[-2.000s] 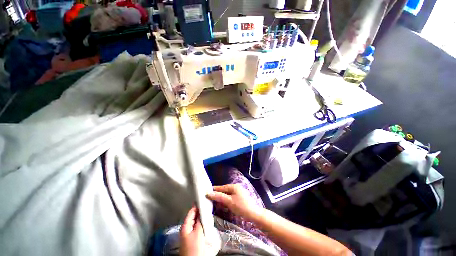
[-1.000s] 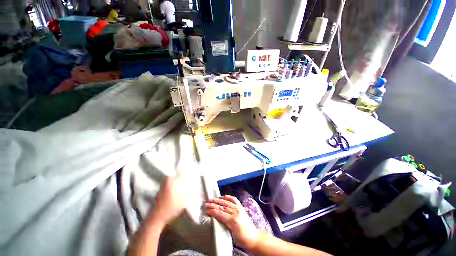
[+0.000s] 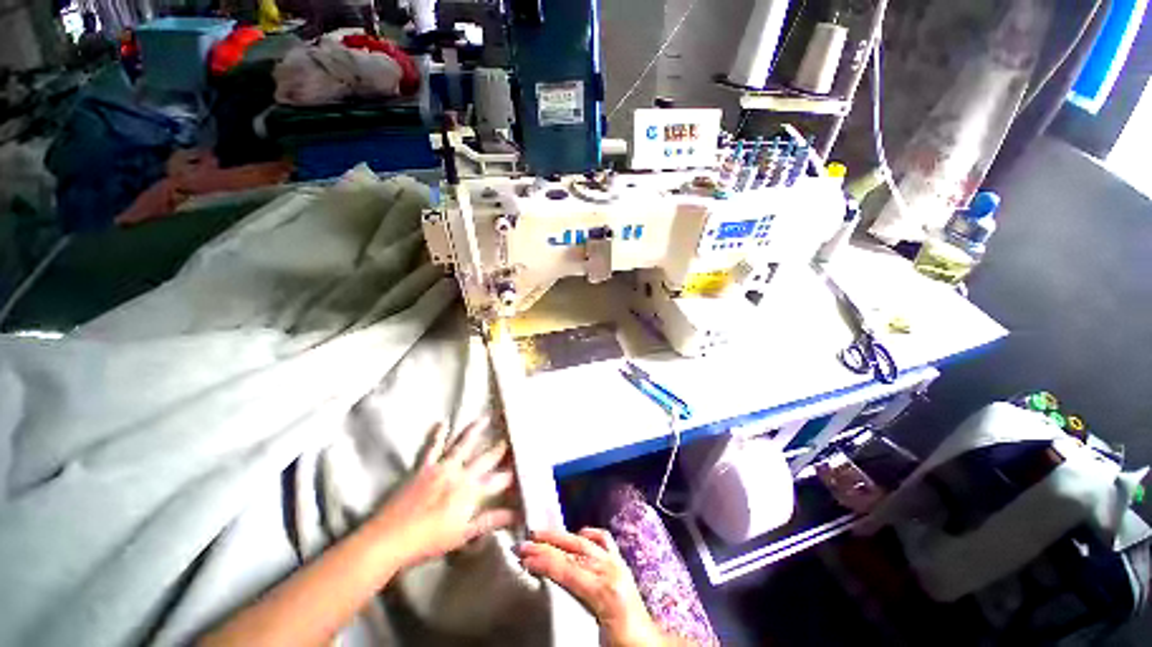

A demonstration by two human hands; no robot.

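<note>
The large pale grey fabric (image 3: pixel 240 417) spreads left of the sewing machine and hangs over the table's front edge towards my lap. Its straight seam edge (image 3: pixel 533 487) runs from the lit presser foot (image 3: pixel 490 329) down to my hands. My left hand (image 3: pixel 457 495) lies flat on the fabric with fingers spread, left of the edge. My right hand (image 3: pixel 584 565) is at the edge lower down, its fingertips on the strip; its thumb is hidden, and I cannot tell if it pinches the cloth. The white machine (image 3: pixel 606 240) stands behind.
Blue snips (image 3: pixel 657 392) on a pale cord lie near the table's front edge. Black-handled scissors (image 3: pixel 867 356) lie at the table's right, with a bottle (image 3: pixel 960 240) behind. A bag-like heap with pale cloth (image 3: pixel 985 493) stands at the lower right.
My left hand has moved from low on the edge up onto the fabric and opened flat. My right hand stays by the edge, slightly lower. The camera view has shifted, showing the machine further right.
</note>
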